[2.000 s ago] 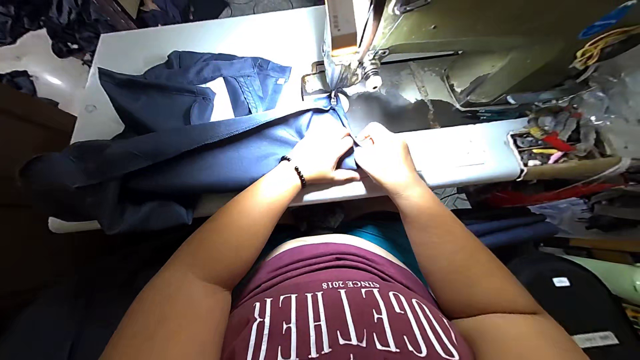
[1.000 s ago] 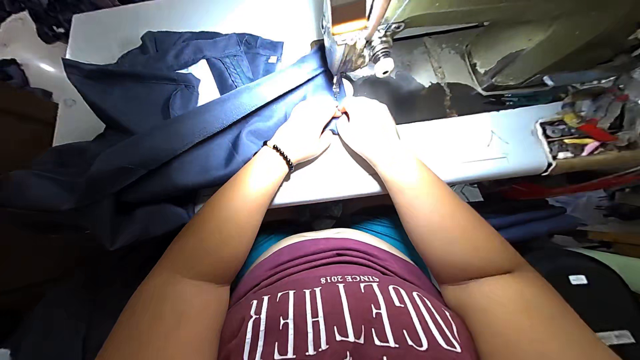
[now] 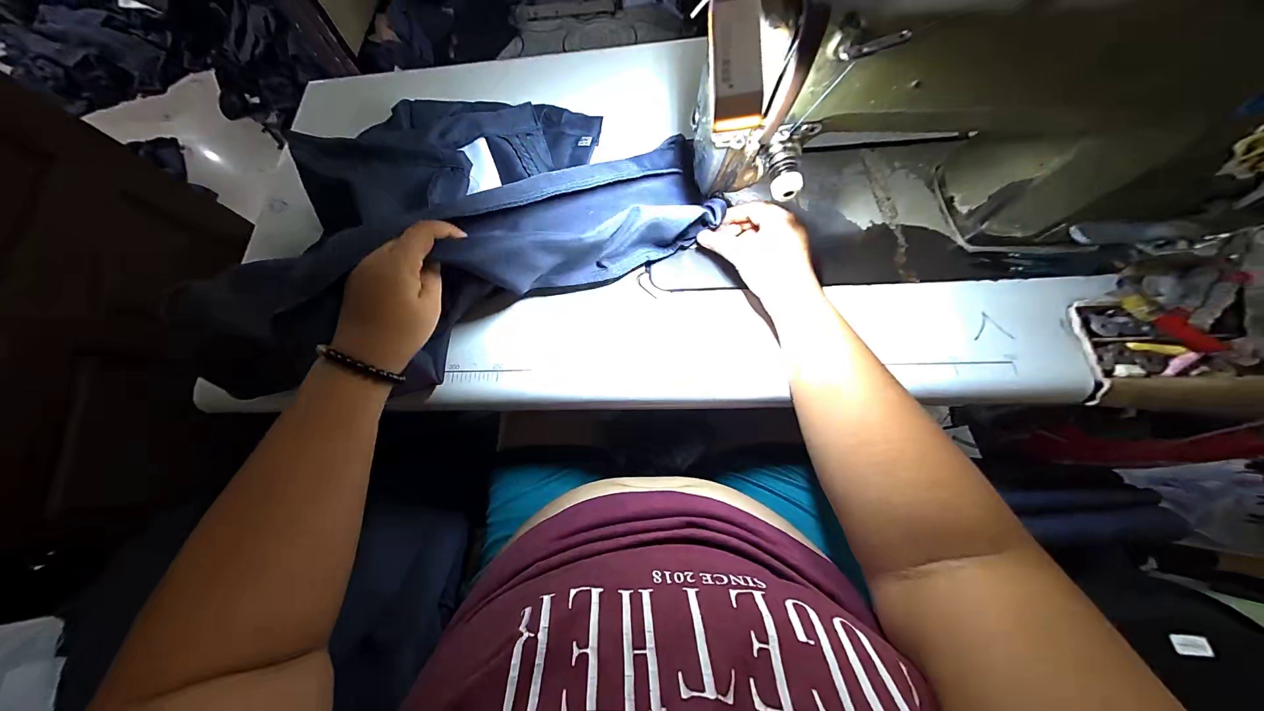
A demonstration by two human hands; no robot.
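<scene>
A navy blue garment (image 3: 553, 232) lies across the white sewing table, its right end bunched beside the needle area of an industrial sewing machine (image 3: 736, 148). My left hand (image 3: 395, 291), with a dark beaded bracelet at the wrist, grips the garment's near part between thumb and fingers. Close below the machine head, my right hand (image 3: 760, 242) pinches the bunched end of the cloth with its fingertips. The needle and presser foot are hidden behind the machine head and cloth. A loose thread (image 3: 646, 281) trails from the garment's lower edge.
The white table (image 3: 612, 346) has a printed ruler along its near edge. At the right, a cutout tray (image 3: 1086, 341) holds bobbins and colourful scraps. The green machine arm (image 3: 1027, 99) spans the upper right. Dark cloth (image 3: 89, 59) is heaped at the upper left.
My left hand has moved left, away from my right hand and the needle area, and now holds the garment farther along. The cloth's right end is now bunched at my right hand.
</scene>
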